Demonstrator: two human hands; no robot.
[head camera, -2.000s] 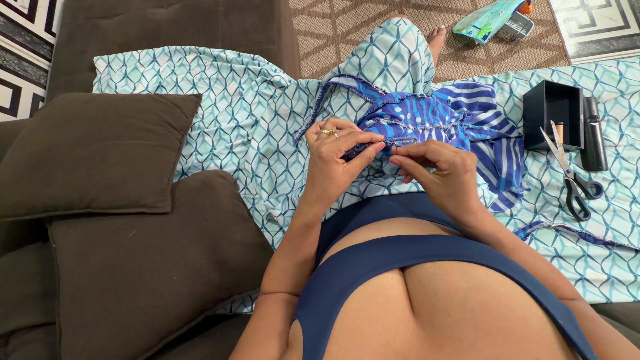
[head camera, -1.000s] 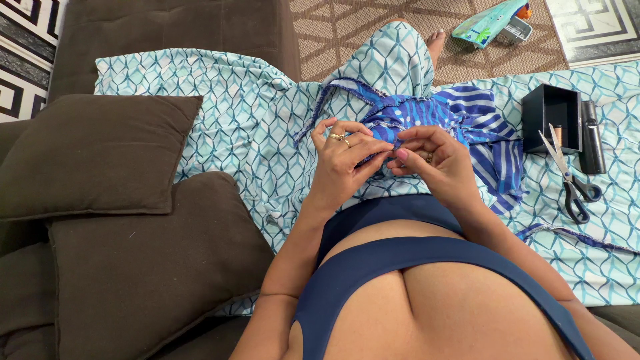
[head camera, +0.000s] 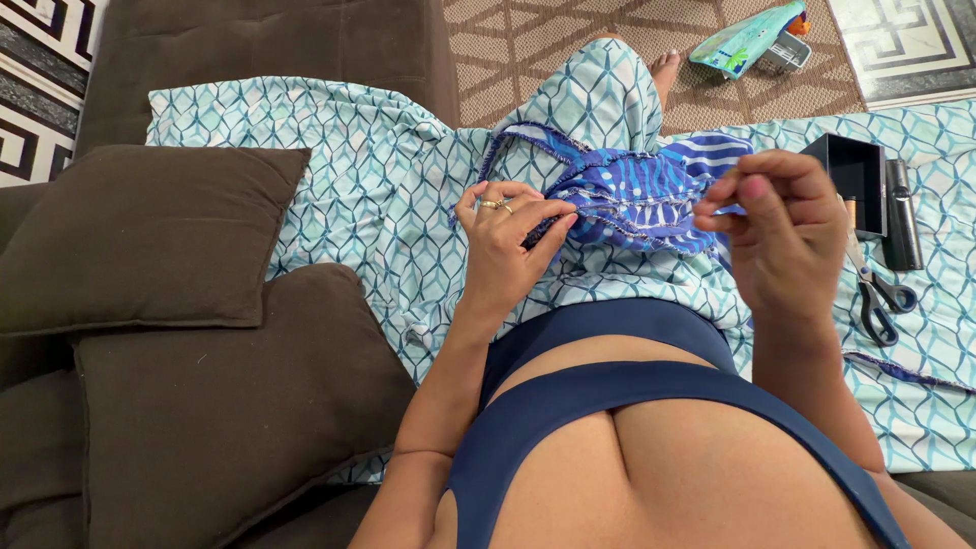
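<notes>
A blue and white patterned cloth garment (head camera: 640, 198) with overlocked seams lies across my lap on a patterned sheet (head camera: 366, 175). The edge of the garment is pinched between the thumb and fingers of my left hand (head camera: 507, 229), which wears rings. My right hand (head camera: 778, 221) is raised to the right of the garment, thumb and fingertips close together. Whether something thin, such as a needle or thread, is between them is too small to tell. Scissors (head camera: 877, 293) with dark handles lie right of that hand, leaning at a dark open box (head camera: 846, 183).
A black cylindrical object (head camera: 902, 217) lies beside the box. A blue fabric strip (head camera: 907, 374) rests below the scissors. Brown cushions (head camera: 152, 236) fill the left side. On the woven rug (head camera: 526, 53) are my bare foot (head camera: 666, 72) and a turquoise pouch (head camera: 743, 42).
My right hand has moved away from my left hand, to the right, and appears raised. The left hand stays at the garment's edge, and more of the garment's seam shows between the hands.
</notes>
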